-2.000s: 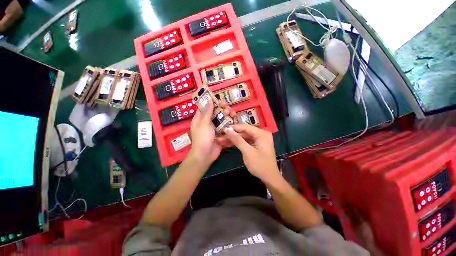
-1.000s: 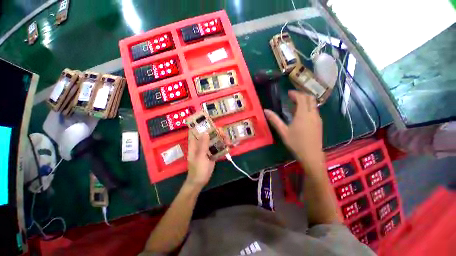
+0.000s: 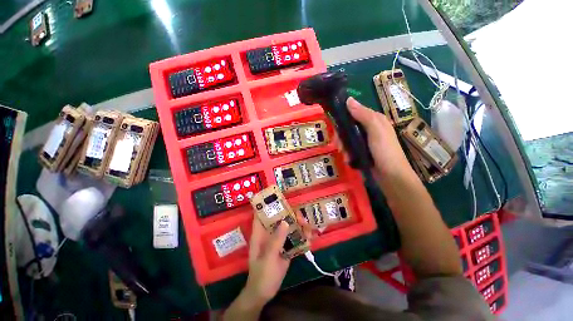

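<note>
My left hand holds a tan-backed phone face-down over the lower part of the red phone tray. A white USB data cable is plugged into the phone's lower end. My right hand grips a black barcode scanner by its handle, its head over the tray's upper right. Black-and-red phones lie face-up in the left column and the top right slot. Tan-backed phones lie in the lower right slots. White slot labels show in the bottom left slot and, partly hidden, the second right slot.
Tan phone groups lie left of the tray and at right. A white card or battery lies left of the tray. Another black scanner is at lower left, white mice at both sides. A red tray stands at lower right.
The USB data cable has been plugged into the held phone since the earliest frame. My right hand has left the phone and taken hold of the scanner, lifting it over the tray.
</note>
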